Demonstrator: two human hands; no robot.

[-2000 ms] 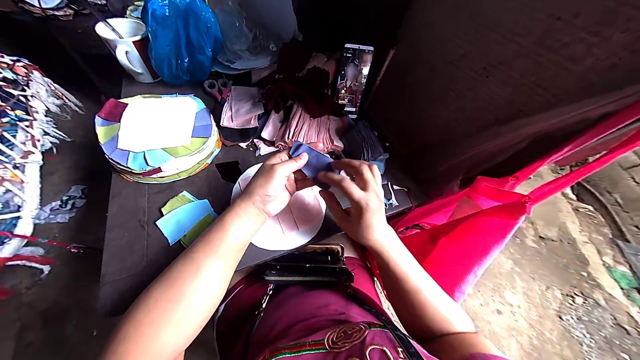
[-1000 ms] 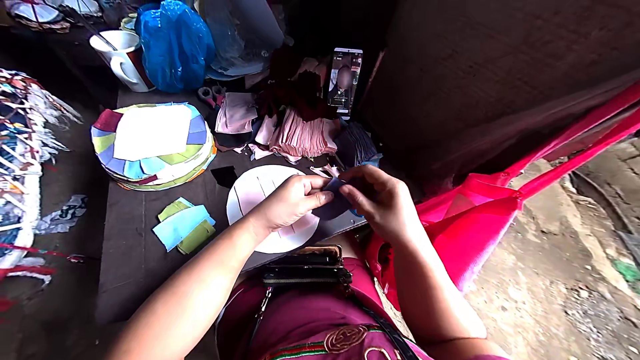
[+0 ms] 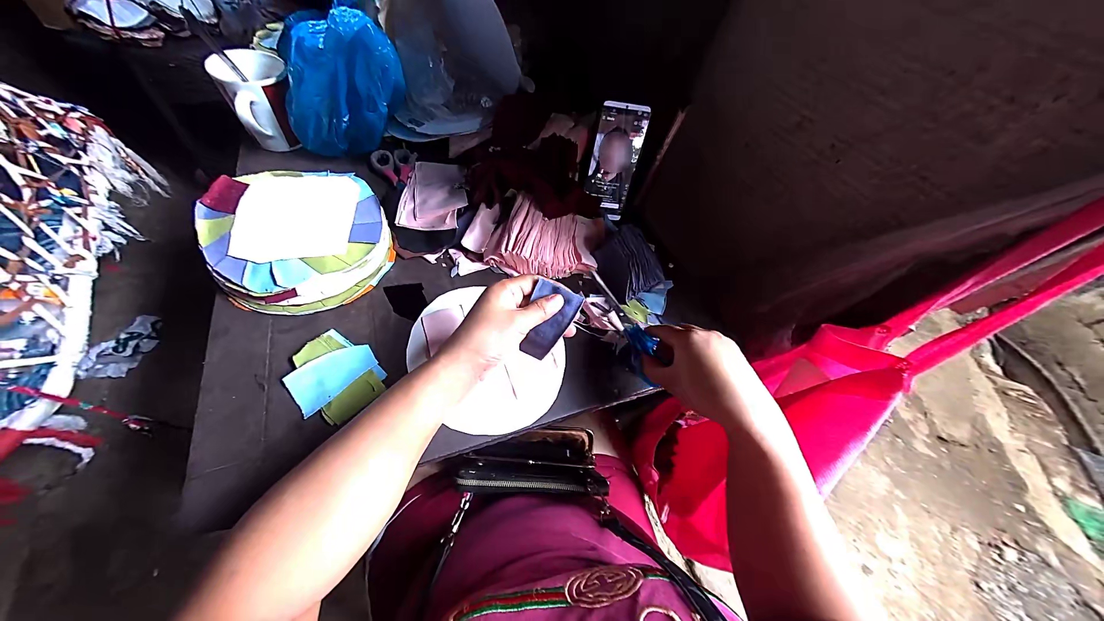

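Note:
A dark blue fabric piece (image 3: 552,321) is pinched in my left hand (image 3: 504,323), over a round white disc (image 3: 492,401) that bears pale pink fabric. To its right, my right hand (image 3: 694,366) grips blue-handled scissors (image 3: 638,338), their blades pointing up and left toward the fabric piles. Pleated pink fabric pieces (image 3: 543,241) lie beyond my hands, beside a stack of dark fabric pieces (image 3: 634,259). Green and light blue fabric pieces (image 3: 332,379) rest left of the disc. Farther back is a stack of round multicoloured patchwork (image 3: 302,285) with a white square on top.
A mug (image 3: 259,103), a blue plastic bag (image 3: 341,82) and a second pair of scissors (image 3: 392,166) stand or lie at the back of the dark table (image 3: 241,448). A phone (image 3: 617,159) leans upright near the wall. Red fabric (image 3: 828,414) hangs at the right; a black purse (image 3: 526,470) is on my lap.
My hands have moved apart. My right hand has let go of the dark blue fabric, moved right and taken hold of the scissors; my left hand keeps the fabric.

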